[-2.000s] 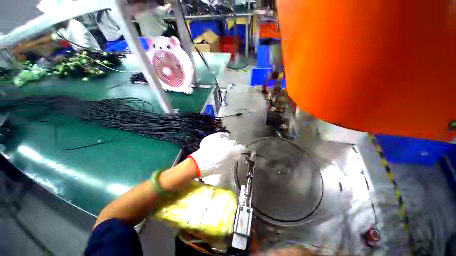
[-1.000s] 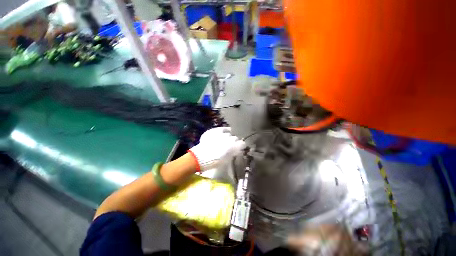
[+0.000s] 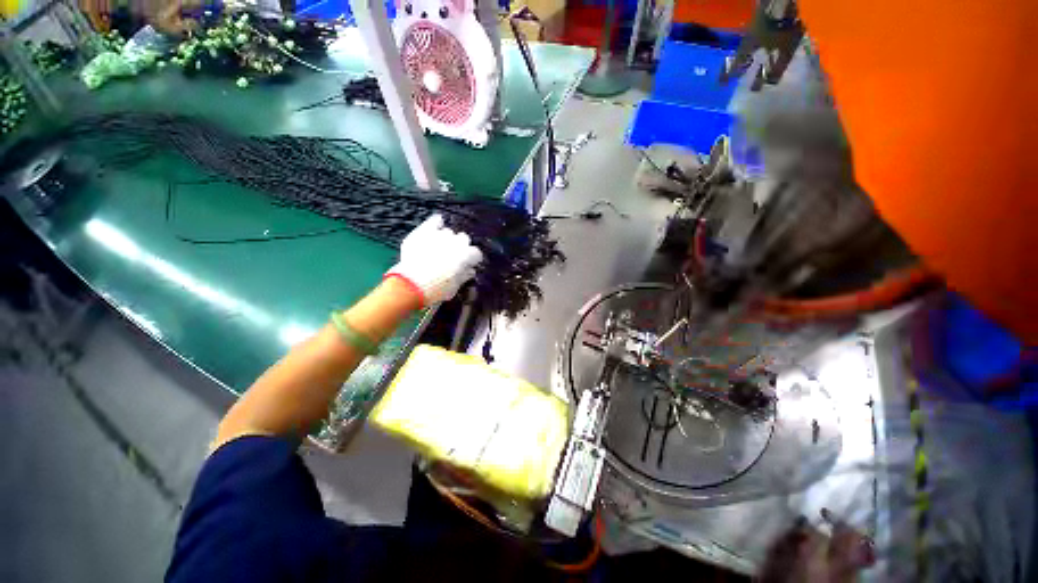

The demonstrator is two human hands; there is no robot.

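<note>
My left hand (image 3: 436, 260), in a white knit glove with a red cuff, is at the near edge of the black cable bundle (image 3: 342, 196), by its dark-reddish ends. Its fingers are curled; whether they grip a cable is hidden. My right hand (image 3: 814, 552) is dark and blurred at the bottom edge, partly cut off, and its grip cannot be made out. The round plate (image 3: 637, 456) is on the metal machine table, with a silver clamp mechanism (image 3: 632, 344) and a thin cable loop over it. The silver cylinder (image 3: 578, 473) points at me beside the yellow pad (image 3: 472, 421).
The orange cover (image 3: 945, 137) fills the upper right, with blurred machinery and an orange-edged ring (image 3: 848, 298) beneath it. A red-and-white fan (image 3: 442, 74) and a slanted white post (image 3: 393, 91) stand at the green bench (image 3: 228, 268). Blue bins (image 3: 692, 68) are behind.
My left hand has moved from beside the plate up and left to the cable ends. The clamp mechanism now shows clearly over the plate. My right hand is farther right and lower. The view has shifted.
</note>
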